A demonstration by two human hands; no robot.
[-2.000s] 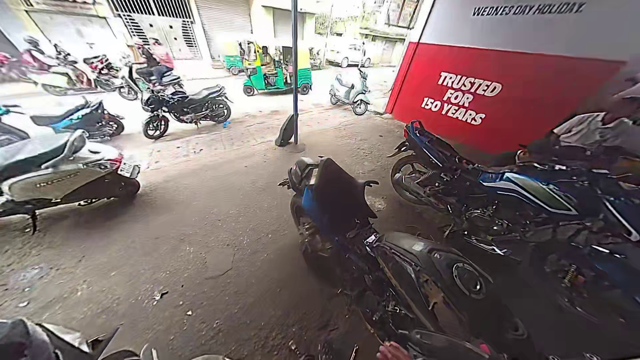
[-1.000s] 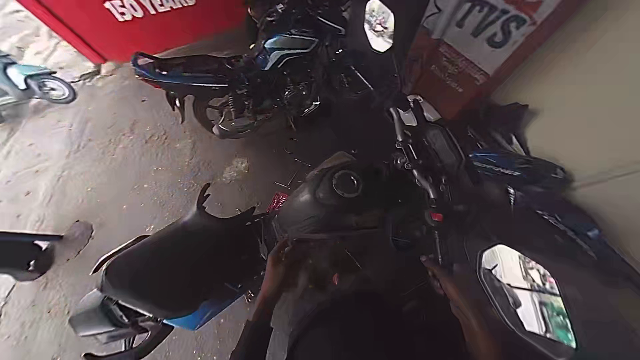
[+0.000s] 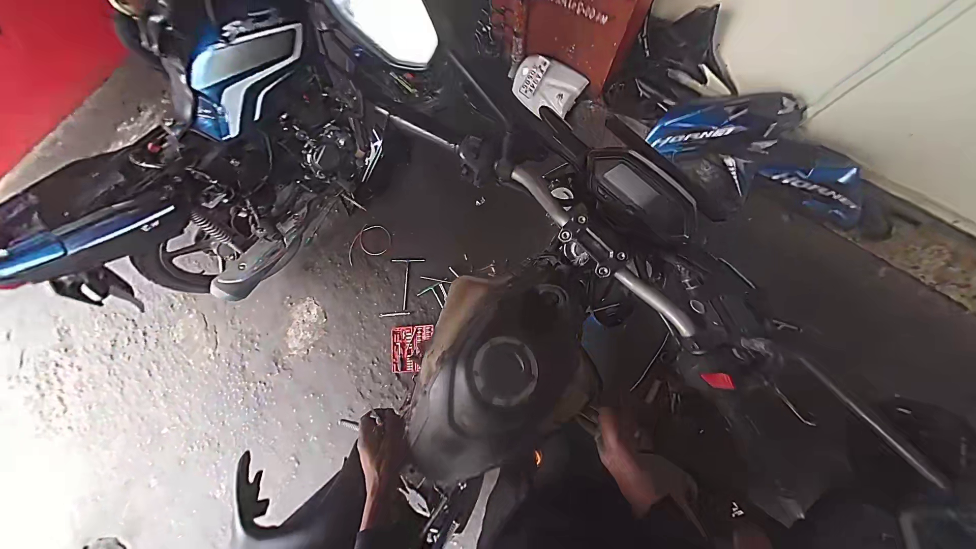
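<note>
Below me stands a motorcycle with its dark fuel tank (image 3: pixel 476 412) bare of side panels and a round filler cap (image 3: pixel 505 371) on top. My left hand (image 3: pixel 381 438) is at the tank's left rear edge, its fingers curled; whether they grip the edge is unclear. On the other side, my right hand (image 3: pixel 621 450) touches the tank's lower right edge, and its fingertips are partly hidden in shadow. Ahead of the tank are the silver handlebar (image 3: pixel 652 301) and the instrument display (image 3: pixel 637 191). A red tray of small tools (image 3: pixel 412 348) lies on the ground left of the tank.
Another motorcycle (image 3: pixel 248 84) stands close at upper left. A T-handle tool (image 3: pixel 406 286) and a wire loop (image 3: pixel 370 240) lie on the ground between the two. Blue body panels (image 3: pixel 812 187) lean near the wall at upper right. A long mirror stalk (image 3: pixel 869 419) reaches out at right.
The view has moved closer over the tank and handlebar. One second ago both hands were lower beside the motorcycle; now they are at the two sides of the tank's rear.
</note>
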